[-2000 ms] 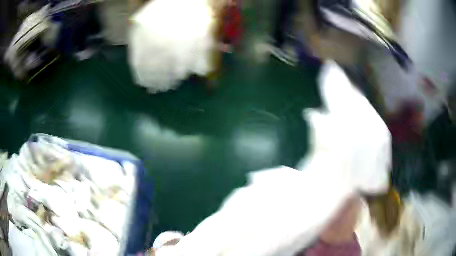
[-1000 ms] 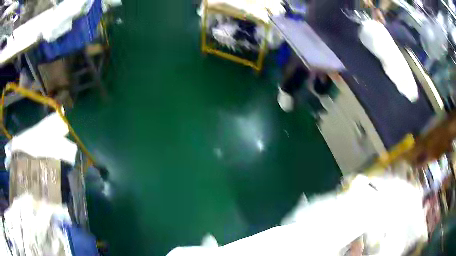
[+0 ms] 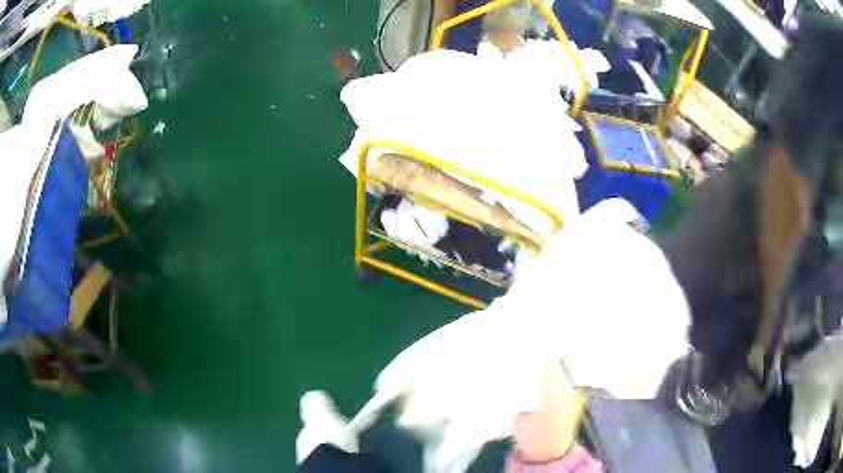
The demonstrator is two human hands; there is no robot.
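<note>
A large bundle of white cloth (image 3: 518, 342) lies across the lower middle of the view, overexposed, with its left end hanging loose. My right hand (image 3: 547, 427) shows at the bottom below a pink cuff-like sleeve, pressed against the bundle and holding it. Its fingers are hidden by the cloth. My left hand is not in view.
A yellow-framed trolley (image 3: 370, 203) ahead bears a heap of white cloth (image 3: 462, 106). A blue-sided trolley (image 3: 51, 240) with white cloth stands at the left. A blue bin (image 3: 629, 189) stands right of the yellow trolley. Green floor (image 3: 240, 231) lies between the trolleys. A dark blurred shape is at the right.
The view has moved along the green floor. The yellow trolley with white cloth is now large and near. The bundle remains held, and my right forearm shows more than one second ago.
</note>
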